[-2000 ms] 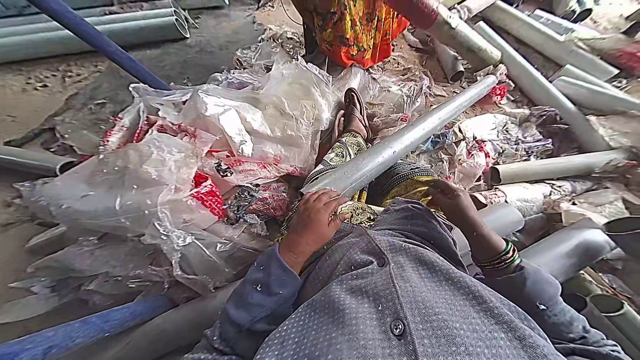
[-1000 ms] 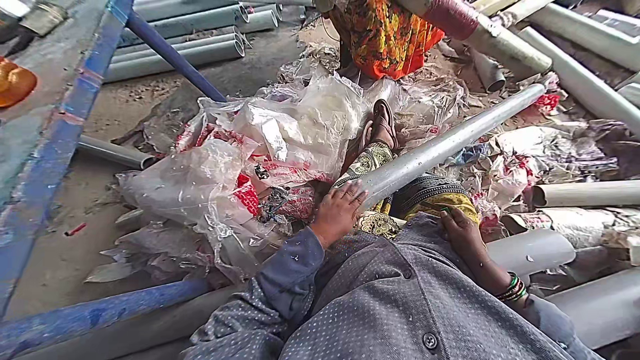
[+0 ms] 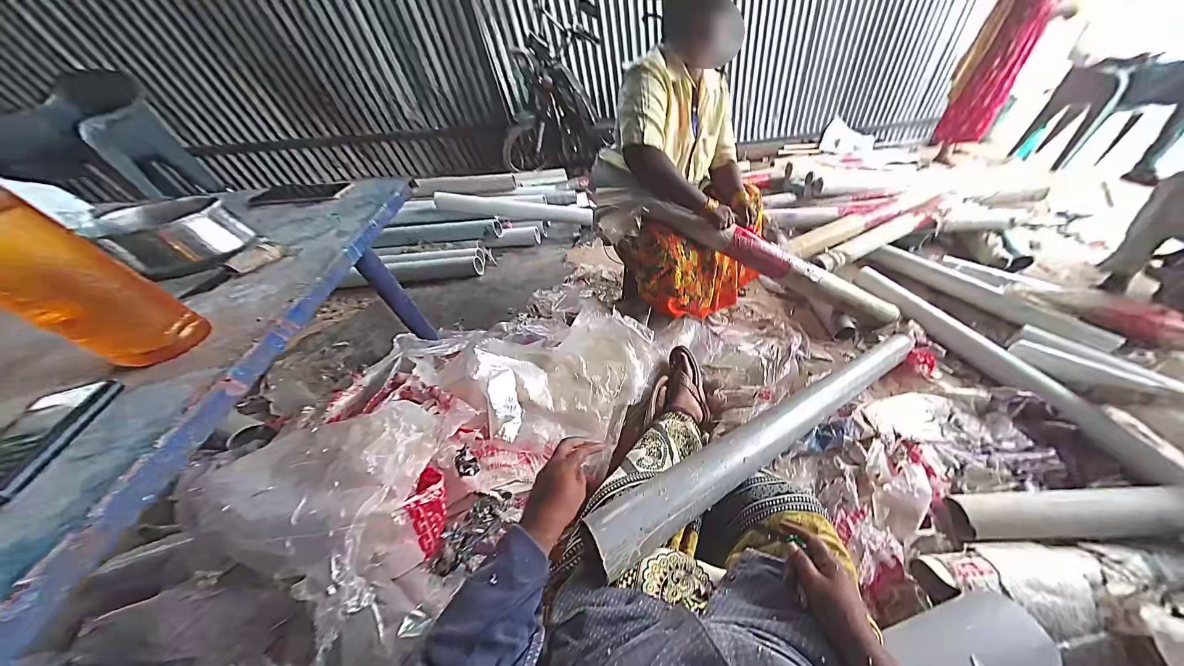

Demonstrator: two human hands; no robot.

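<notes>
A grey plastic pipe (image 3: 749, 453) lies slantwise across my lap, its near end over my thighs and its far end beyond my knees to the right. My left hand (image 3: 560, 486) is raised just left of the pipe's near end, off the pipe, with nothing in it that I can see. On the right of my lap, my right hand (image 3: 819, 573) rests by the dark grey cloth of my garment, apart from the pipe; its fingers are bent, and whether they hold anything is unclear. Crumpled clear plastic wrapping (image 3: 388, 481) is heaped at my left.
Opposite me a seated person (image 3: 684, 157) holds a partly wrapped pipe (image 3: 768, 254). More pipes (image 3: 1027, 370) lie at the right and behind. At the left stands a blue-edged table (image 3: 277, 324) bearing an orange bottle (image 3: 102, 287), a steel pot (image 3: 185, 236) and a phone (image 3: 55, 435).
My left hand has come off the pipe, where it rested in both earlier frames. The view has tilted up, bringing the seated person and the wall into sight.
</notes>
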